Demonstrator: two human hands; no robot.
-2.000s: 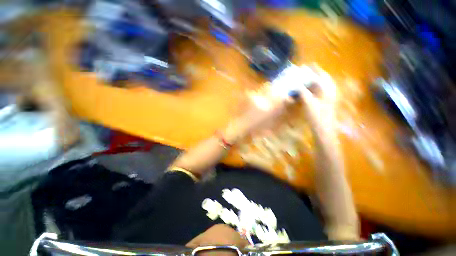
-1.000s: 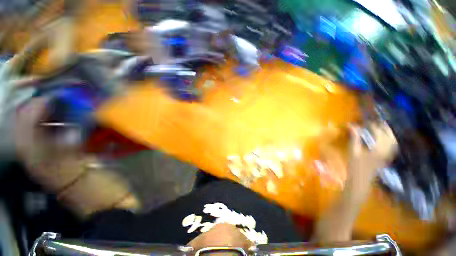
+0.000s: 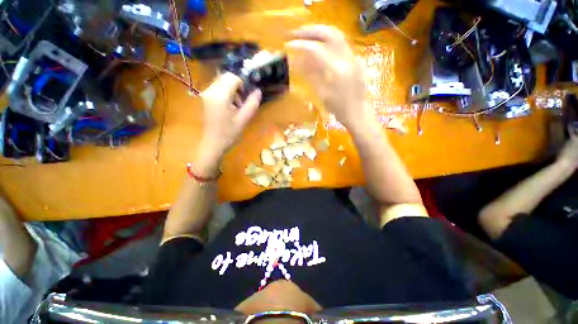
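Note:
My left hand (image 3: 227, 109) holds a black housing (image 3: 272, 74) with a pale edge above the tabletop, its thumb along the lower left side. A black round part (image 3: 223, 49) lies just behind it; whether it is joined is unclear. My right hand (image 3: 326, 60) is blurred and raised just right of the housing, apart from it, fingers bent to the left. Whether something small is between its fingertips cannot be told. Small cream paper scraps (image 3: 293, 150) lie loosely piled between my forearms.
Grey and black part-built units with wires (image 3: 47, 82) are heaped at left. More units (image 3: 453, 60) lie at right, their wires trailing over the orange tabletop (image 3: 127, 190). A person's arm (image 3: 526, 193) is at the right edge, and another person's arm (image 3: 16, 237) at the lower left.
The view has steadied and turned. My left hand has come from the far left to the middle and holds the housing. My right hand has moved from the right-hand heap toward the middle.

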